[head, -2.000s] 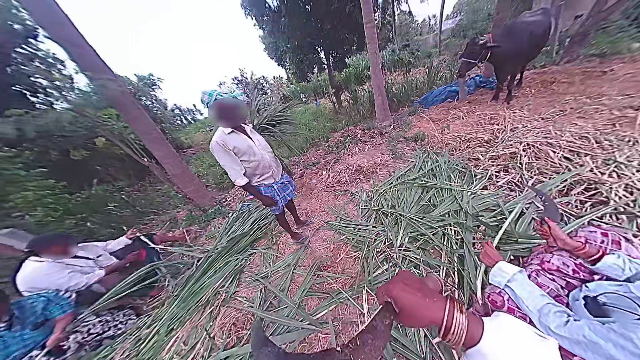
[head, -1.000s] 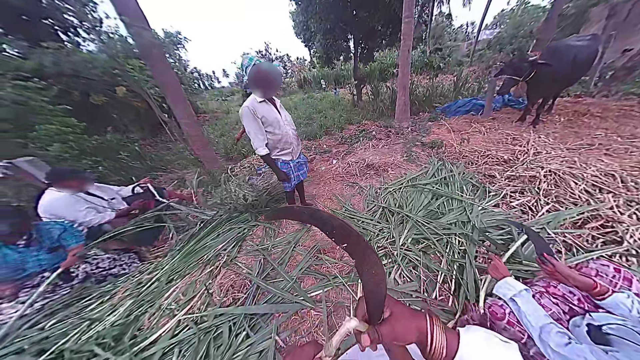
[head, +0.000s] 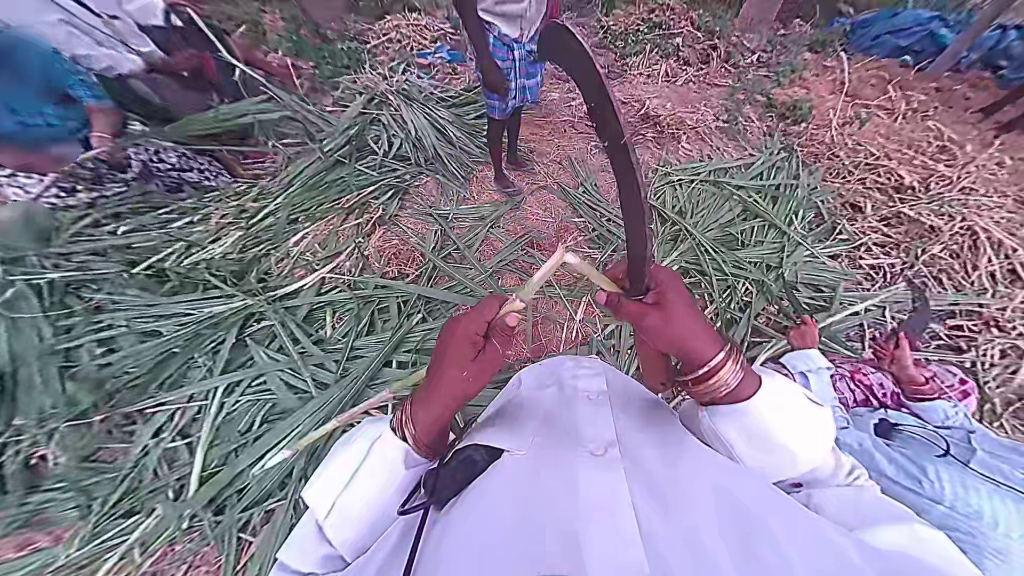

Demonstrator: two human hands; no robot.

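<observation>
My left hand (head: 472, 348) grips a pale green plant stalk (head: 538, 282) near its bent part. My right hand (head: 668, 316) holds the other side of that stalk and also a large curved sickle (head: 614, 132), whose dark blade stands up and arcs to the left at the top. Between the two hands the stalk is kinked into a peak. The sickle's lower end is partly hidden by my right fingers. Another stalk (head: 344, 420) runs below my left wrist. Long green cut stalks and leaves (head: 304, 320) lie in a heap at the left.
A person in a blue checked cloth (head: 516, 68) stands ahead. Co-workers sit at the upper left (head: 48, 96) and lower right (head: 920, 448); the right one holds a curved blade (head: 918, 312). More green leaves (head: 744, 232), dry straw (head: 944, 192) and a blue tarp (head: 904, 34) lie around.
The view has tilted down. My left hand, barely visible a second ago, now shows fully on the stalk. The stalk is now bent between my hands, and the sickle stands more upright.
</observation>
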